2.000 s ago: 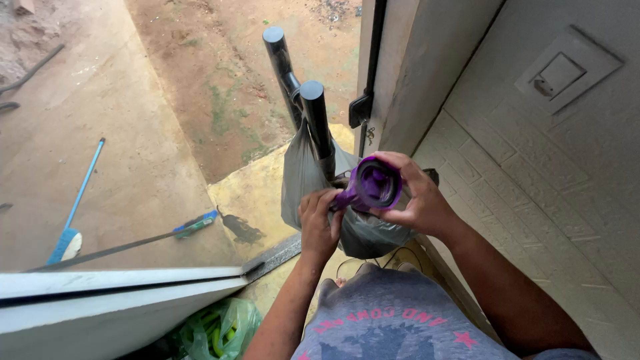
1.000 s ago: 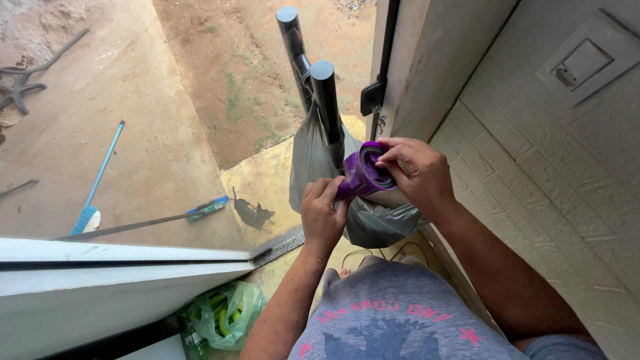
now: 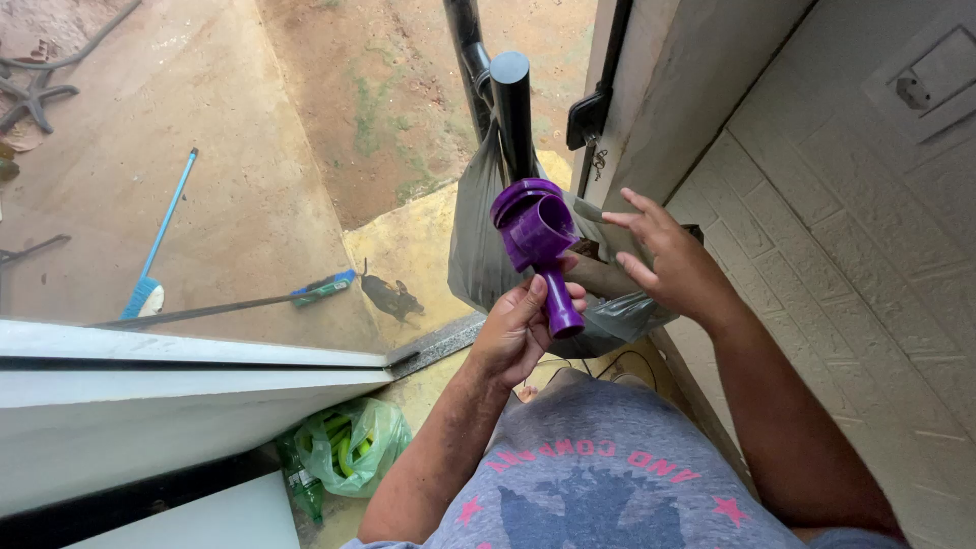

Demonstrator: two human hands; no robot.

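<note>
My left hand [image 3: 526,324] is closed around the narrow stem of a purple plastic fitting [image 3: 538,229], which has a round collar and an open tube-like mouth at its upper end. To its right, my right hand [image 3: 659,255] is raised with the fingers spread, touching nothing. Behind the fitting hangs a grey plastic bag [image 3: 480,244]; a pale cylindrical piece and other contents partly show in it. A black capped tube [image 3: 512,114] rises from the bag area, with a second dark tube beside it. Their lower ends are hidden.
A door frame [image 3: 640,91] with a black latch and a textured wall [image 3: 846,305] stand at right. At lower left are a white door [image 3: 191,389] and a green bag [image 3: 374,442] of green produce. Outside lie a blue-handled brush [image 3: 169,217], another brush [image 3: 324,290] and a small dark animal [image 3: 391,297].
My right hand has let go of the purple fitting and moved off to the right, fingers spread. My left hand still holds it, now with its mouth and stem showing.
</note>
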